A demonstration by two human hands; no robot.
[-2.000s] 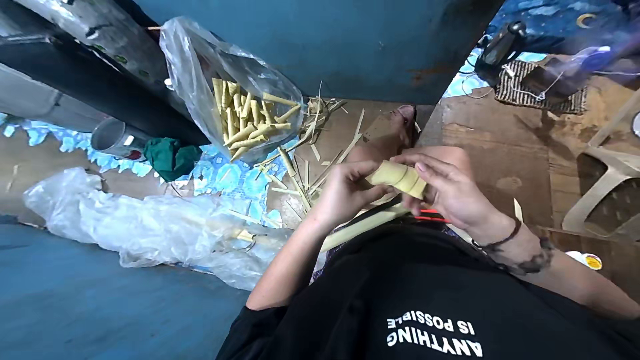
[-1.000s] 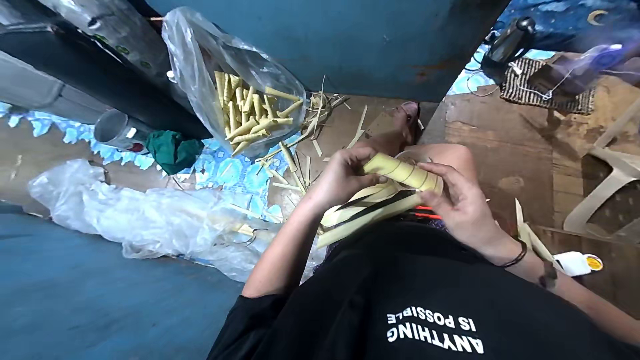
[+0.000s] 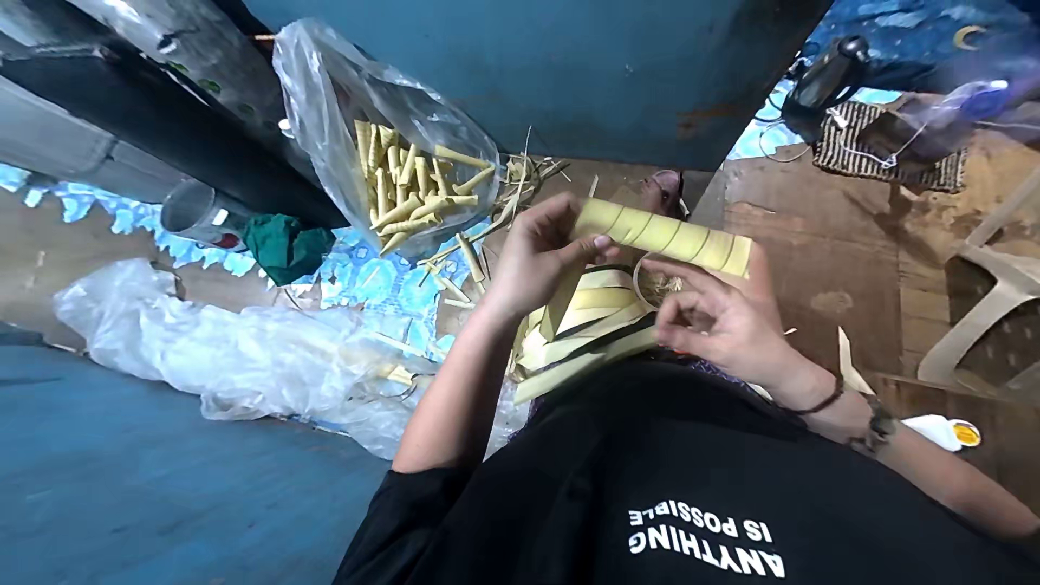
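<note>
My left hand (image 3: 548, 256) grips the left end of a spirally wound tube of pale yellow-green leaf strip (image 3: 662, 236), its thumb pressed on the near side. The tube slants down to the right. Just below its right end is my right hand (image 3: 719, 321), with fingers bent and partly spread; whether it pinches anything cannot be made out. A thin pale loop (image 3: 638, 280) curves beside its fingertips. Long flat leaf strips (image 3: 589, 329) lie over my lap beneath both hands. A clear plastic bag (image 3: 313, 77) at the upper left holds many rolled leaf cones (image 3: 406, 183).
Leaf scraps (image 3: 520, 183) litter the floor by the bag. At left are a clear container (image 3: 191, 213), a green cloth (image 3: 286, 246) and crumpled plastic sheeting (image 3: 268, 357). At right stand a plastic chair (image 3: 971, 268), a white bottle (image 3: 934, 431) and a striped mat (image 3: 890, 150).
The leaf tube has moved up, away from my body, still in my left hand. My right hand has come off its right end, where it was in both earlier frames.
</note>
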